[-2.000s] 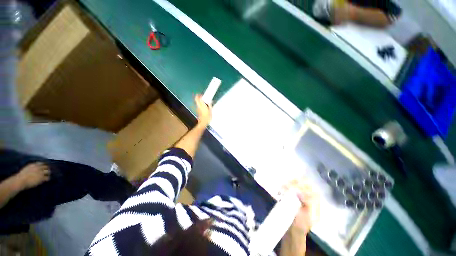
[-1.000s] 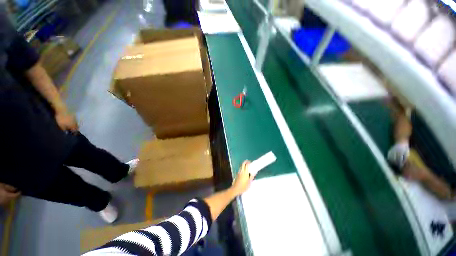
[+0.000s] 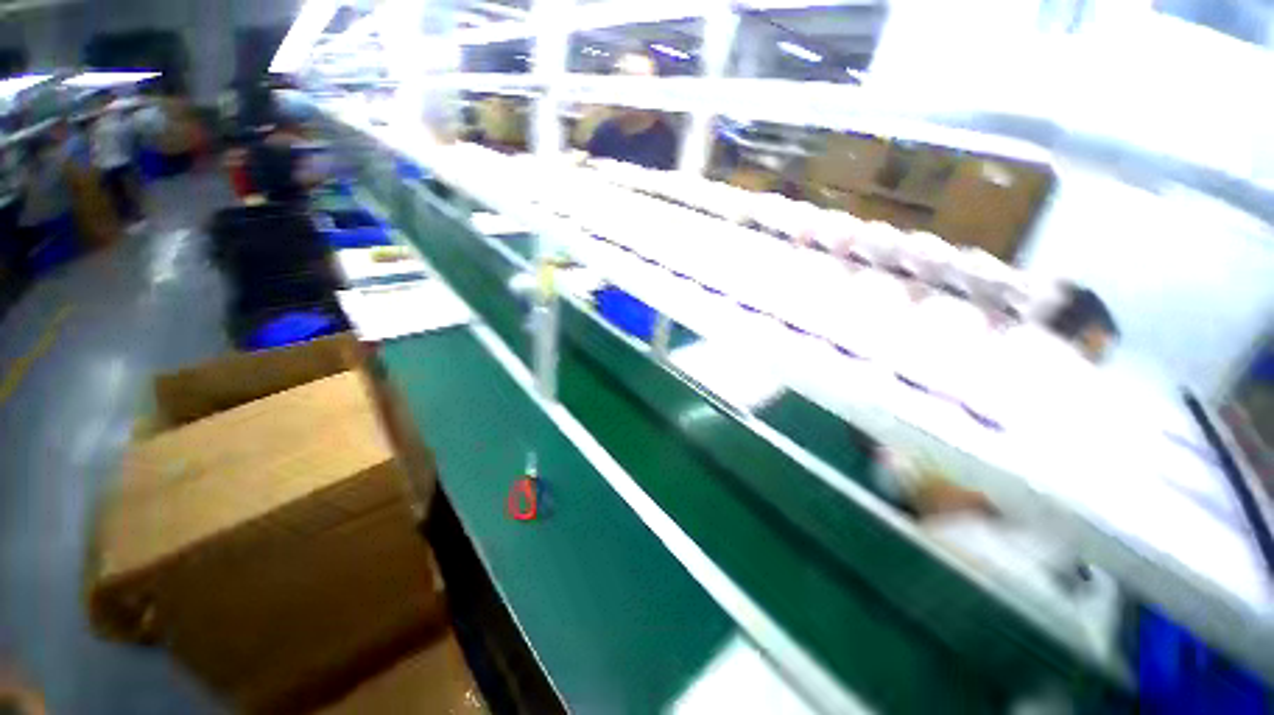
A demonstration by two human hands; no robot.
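Neither of my hands is in the picture. Nearest in front of me is the green bench top (image 3: 559,594) with a white rail along its far side. A pair of scissors with red handles (image 3: 524,499) lies on it. The corner of a white board (image 3: 734,684) shows at the bottom edge, cut off. The picture is blurred.
Large cardboard cartons (image 3: 280,559) stand on the floor against the bench's left side. A blue stool (image 3: 289,330) is beyond them. A white post (image 3: 548,210) rises from the rail. A person's blurred arm (image 3: 950,503) is across the belt. Overexposed shelves run above.
The view has swung up and along the line. My left hand with the white slim block, seen earlier, has left the picture; my right hand left before that. Scissors stay on the bench.
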